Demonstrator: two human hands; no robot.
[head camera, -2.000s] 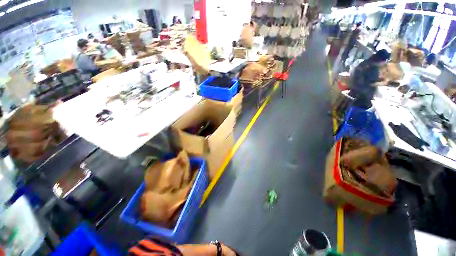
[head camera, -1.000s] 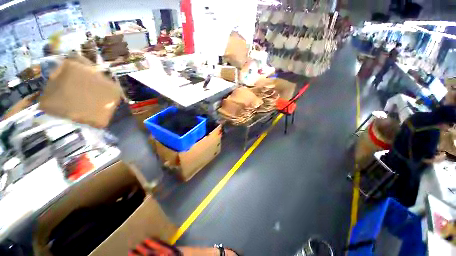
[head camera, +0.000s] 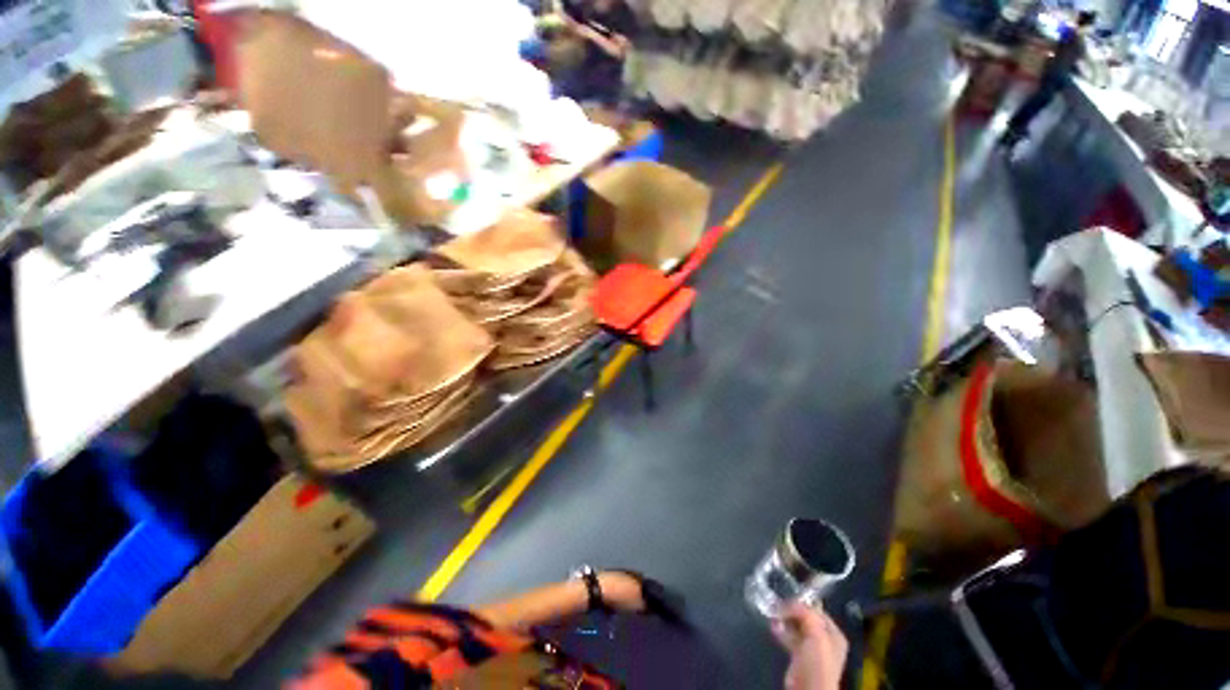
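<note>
A silver tumbler (head camera: 801, 563) with a dark open top is held upright, slightly tilted, at the lower middle right. My right hand (head camera: 813, 644) is closed around its lower side, with the hand cut off by the bottom edge. My left forearm, in an orange-and-black striped sleeve with a dark bracelet, crosses in front of the dark apron. My left hand (head camera: 623, 593) is at the bottom centre, blurred, its fingers unclear against the dark apron.
A grey aisle (head camera: 755, 364) runs ahead between yellow lines. At left are stacked brown bag pieces (head camera: 391, 351), a red chair (head camera: 643, 299), a blue crate (head camera: 101, 573) and a carton (head camera: 243, 586). At right are a red-rimmed carton (head camera: 944, 472) and a dark-clothed person (head camera: 1160, 580).
The view has moved forward along the aisle; the chair and stacked pieces are nearer. The tumbler has come up higher into view, and my right hand now shows around it.
</note>
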